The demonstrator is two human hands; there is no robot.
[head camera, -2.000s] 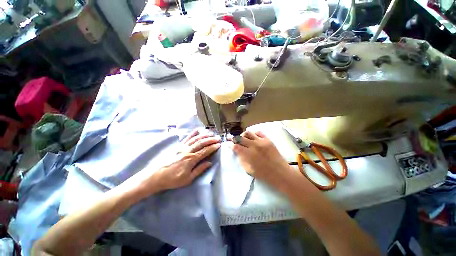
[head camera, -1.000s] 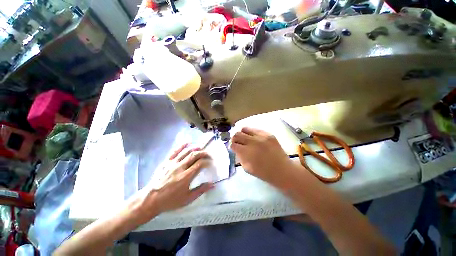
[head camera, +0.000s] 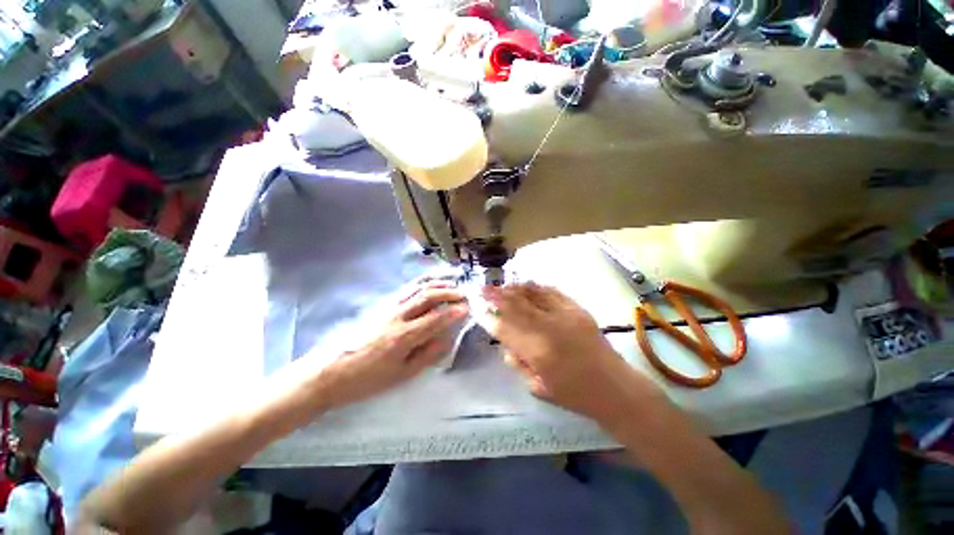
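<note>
The grey-blue garment panel [head camera: 324, 246] lies on the machine table left of the needle, nearly white in glare near my hands. My left hand [head camera: 403, 340] rests on the cloth just left of the presser foot [head camera: 494, 274], fingers pointing at it. My right hand [head camera: 554, 340] is just right of the needle area, fingers bent down onto a small whitish cloth piece [head camera: 468, 343] that shows between my hands. Its edge and any grip under my fingers are hidden. The cream-beige sewing machine [head camera: 669, 178] stands beyond my right hand.
Orange-handled scissors [head camera: 690, 332] lie on the machine bed, right of my right hand. A pale yellow rounded cover [head camera: 424, 136] is above the needle. Red cloth [head camera: 513, 50] is behind the machine. A pink stool-like object [head camera: 105, 199] and a grey-blue cloth heap [head camera: 105, 381] are at left.
The large panel's front part no longer hangs over the table edge as it did two seconds ago. Since one second ago, both hands have come closer together at the needle, covering more of the small piece.
</note>
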